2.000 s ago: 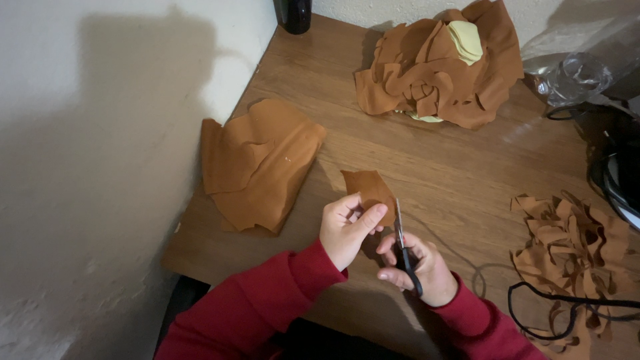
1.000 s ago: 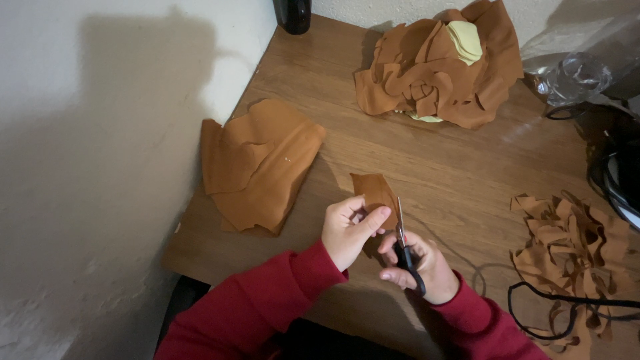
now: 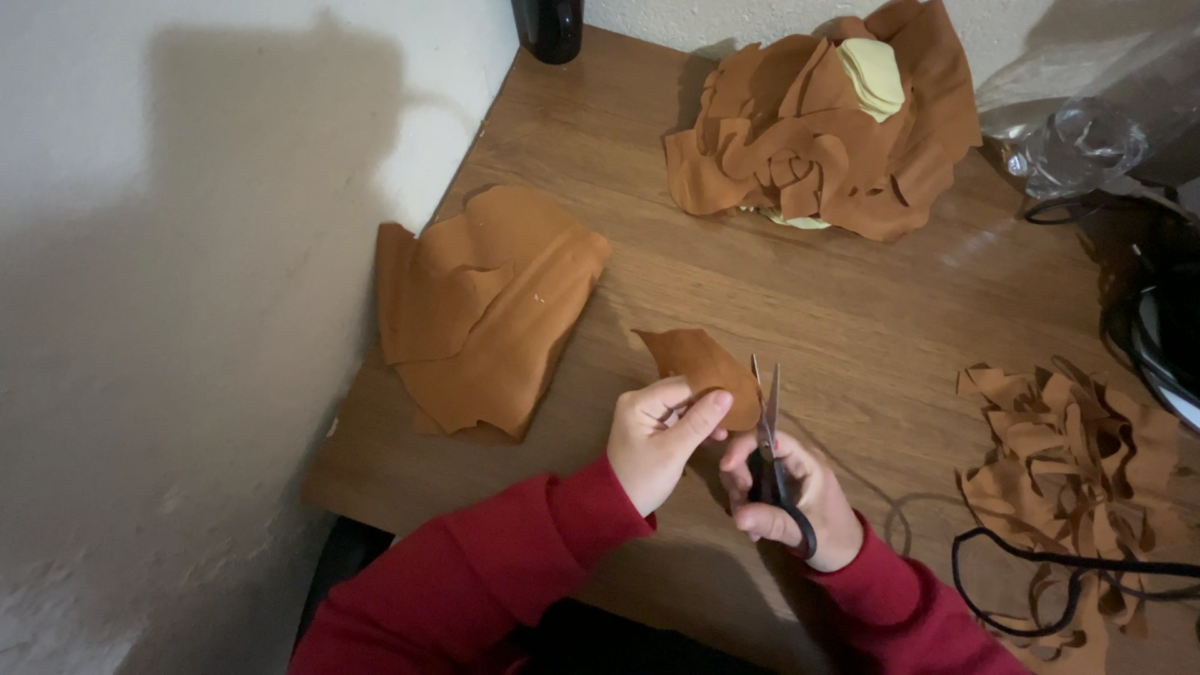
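Observation:
My left hand (image 3: 661,441) pinches a small piece of brown leather-like sheet (image 3: 708,367) between thumb and fingers. In my right hand (image 3: 797,502) is a pair of scissors with black handles (image 3: 769,422); the blades point up and stand slightly apart at the right edge of the piece. Larger brown sheets (image 3: 497,309) lie stacked to the left of my hands. A heap of brown pieces (image 3: 825,150), with a few pale yellow ones (image 3: 872,77), sits at the back. Narrow brown offcuts (image 3: 1069,459) are piled at the right.
A wall runs along the table's (image 3: 844,300) left side. A dark cup-like container (image 3: 550,28) stands at the back left corner. Clear plastic (image 3: 1083,145) and black cables (image 3: 1139,328) lie at the right. Black-framed glasses or a black cord loop (image 3: 1017,553) overlaps the offcuts.
The held brown piece has turned in my left hand, its pointed end now farther left. The scissor blades have come apart somewhat.

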